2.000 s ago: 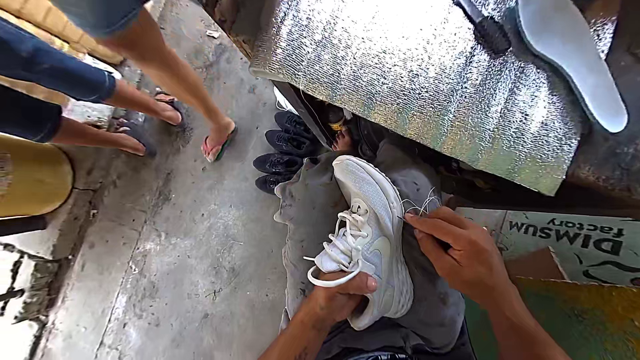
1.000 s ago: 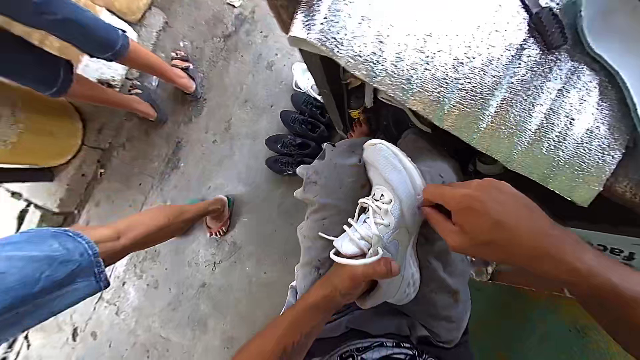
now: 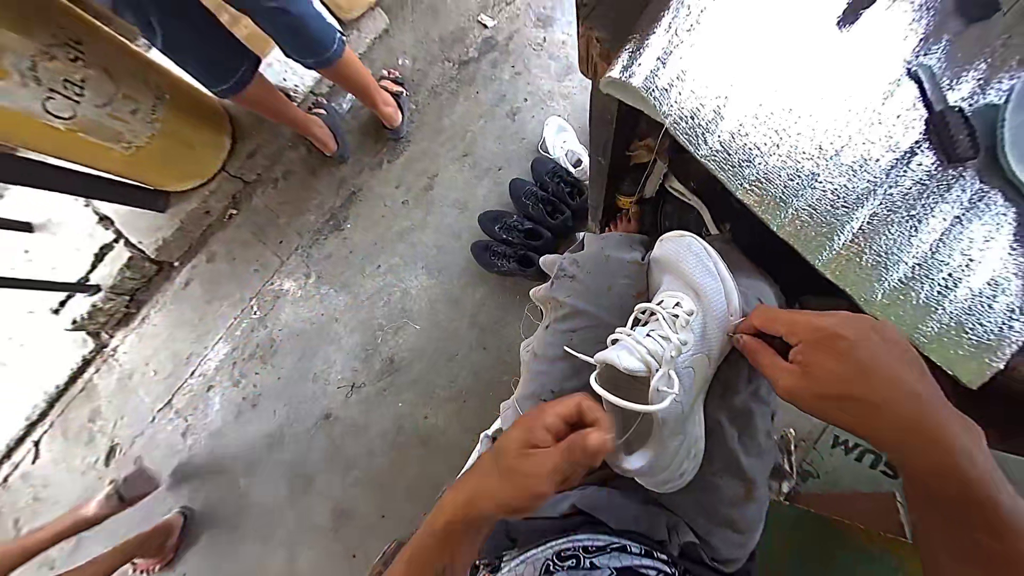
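Note:
A white lace-up sneaker (image 3: 668, 368) lies on the grey cloth (image 3: 588, 304) over my lap, toe pointing up the view and laces loosely looped. My right hand (image 3: 832, 368) is at the sneaker's right edge near the forefoot, thumb and index finger pinching something thin, probably thread or a needle, too small to tell. My left hand (image 3: 548, 448) is beside the heel opening, fingers curled and slightly blurred, with a thin pale thread running from it over the opening.
A foil-covered table (image 3: 800, 144) with a black brush (image 3: 948, 120) stands at upper right. Several black shoes (image 3: 516, 230) and a white shoe (image 3: 564, 148) rest on the concrete floor. People's sandaled feet (image 3: 384, 104) are at upper left and lower left, near a yellow container (image 3: 152, 120).
My left hand has let go of the sneaker's heel area and moved left of it, with thread at its fingers. My right hand stays by the sneaker's edge. The person at lower left has moved.

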